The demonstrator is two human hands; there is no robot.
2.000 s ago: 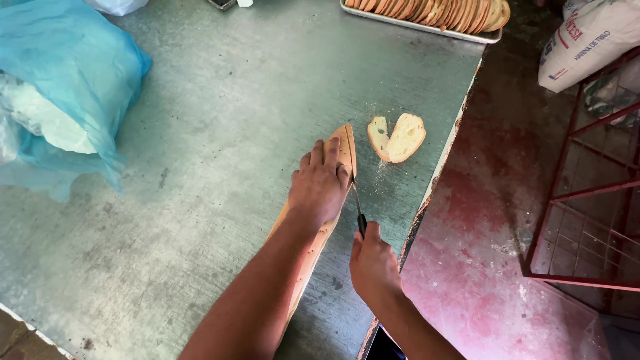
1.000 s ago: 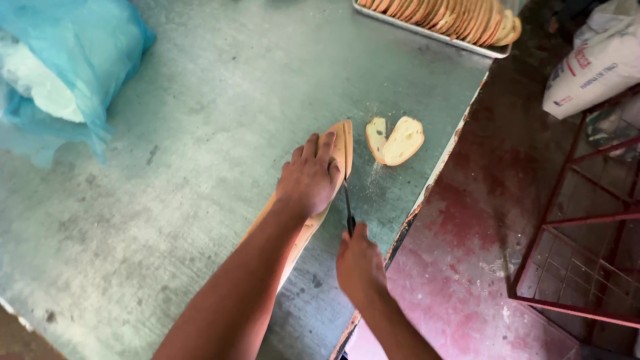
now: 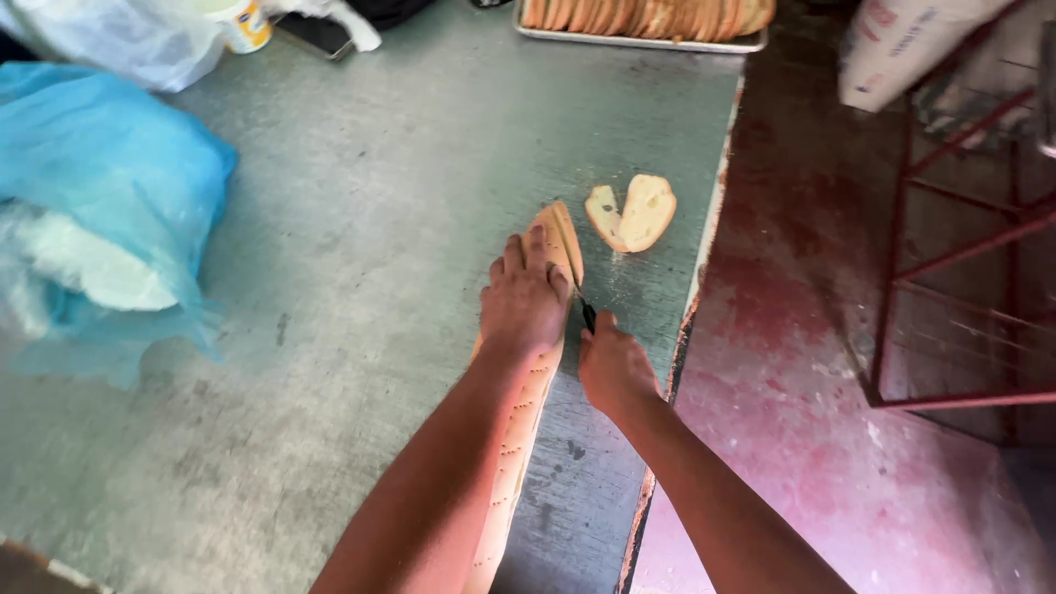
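Observation:
A long, flat loaf of bread [image 3: 516, 429] with rows of small holes lies lengthwise on the metal-topped table [image 3: 355, 247]. My left hand [image 3: 524, 301] presses flat on its far part, fingers spread over the crust. My right hand [image 3: 617, 363] grips the black handle of a knife [image 3: 587, 313], whose blade enters the loaf just right of my left fingertips. A partly separated slice stands along the loaf's far right end. Two cut bread slices [image 3: 648, 213] lie beyond it to the right, touching in a V, with crumbs around them.
A metal tray [image 3: 643, 40] of upright bread slices stands at the far edge. Blue plastic bags [image 3: 124, 157] lie at left, with a yellow-white tub [image 3: 243, 29] and a phone [image 3: 313, 35] behind. Right of the table edge are a red metal rack [image 3: 891, 289] and a white sack [image 3: 899, 49].
The view has shifted. Both hands remain at the loaf's far end, the left on the bread and the right on the knife. The two loose slices have stayed in place.

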